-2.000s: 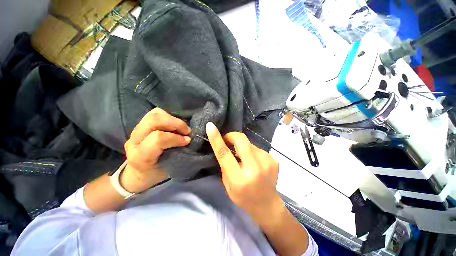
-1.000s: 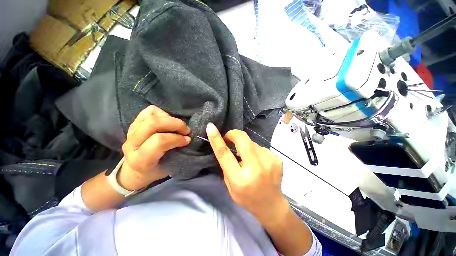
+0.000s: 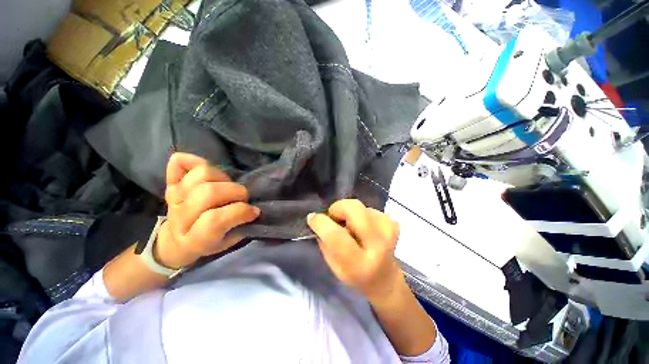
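Note:
A dark charcoal garment (image 3: 263,92) with short yellow and whitish stitch lines lies bunched over the table edge in front of me. My left hand (image 3: 206,206) pinches a folded edge (image 3: 277,219) of it at its left end. My right hand (image 3: 356,242) grips the same edge at its right end, and the strip between them is stretched nearly straight. A thin pale sliver (image 3: 303,237) points left from my right fingertips along the edge; its other end is hidden in the fingers. Its exact kind cannot be told.
A white sewing machine (image 3: 470,106) with a blue stripe stands at the right, with dark snips (image 3: 444,195) on the table beside it. Black scraps (image 3: 530,298) lie at the lower right. A cardboard box (image 3: 107,39) and a dark garment pile (image 3: 53,156) are at the left.
My hands have moved apart and slightly down, pulling the bunched edge into a straighter strip. The pale sliver has moved down and right with my right hand.

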